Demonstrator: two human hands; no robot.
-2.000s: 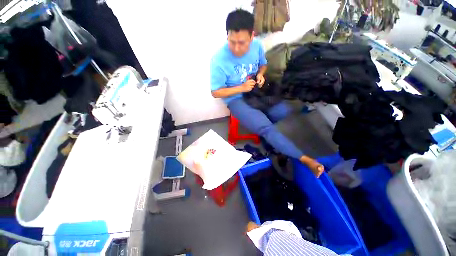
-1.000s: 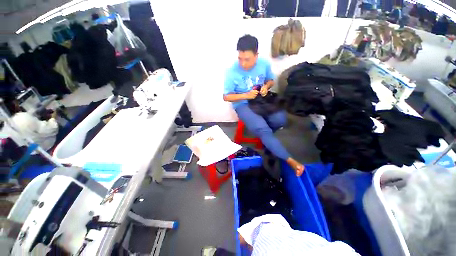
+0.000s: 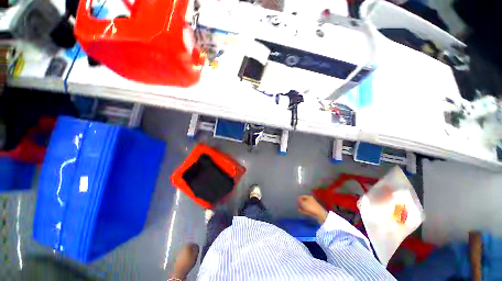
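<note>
A stack of black fabric pieces (image 3: 208, 178) lies on a red stool (image 3: 234, 164) before my feet. My right hand (image 3: 312, 208) is right of the stool, not touching it; it is small and blurred, and its finger state is unclear. My left hand (image 3: 186, 260) is low in the picture, below the stool and away from the fabric; its fingers are blurred. The white sewing machine (image 3: 325, 52) stands on the table beyond the stool.
The white table (image 3: 220, 104) crosses the view. A red stool (image 3: 137, 49) stands on its left part. A big blue crate (image 3: 93, 186) is at left. A clear bag with red contents (image 3: 393, 208) lies on a red stool at right. Another person's arm (image 3: 475, 255) shows at lower right.
The view has swung down and towards the machine table. The seated person and black garment pile have left the view, except for an arm. The fabric-topped stool and my left hand have come into view.
</note>
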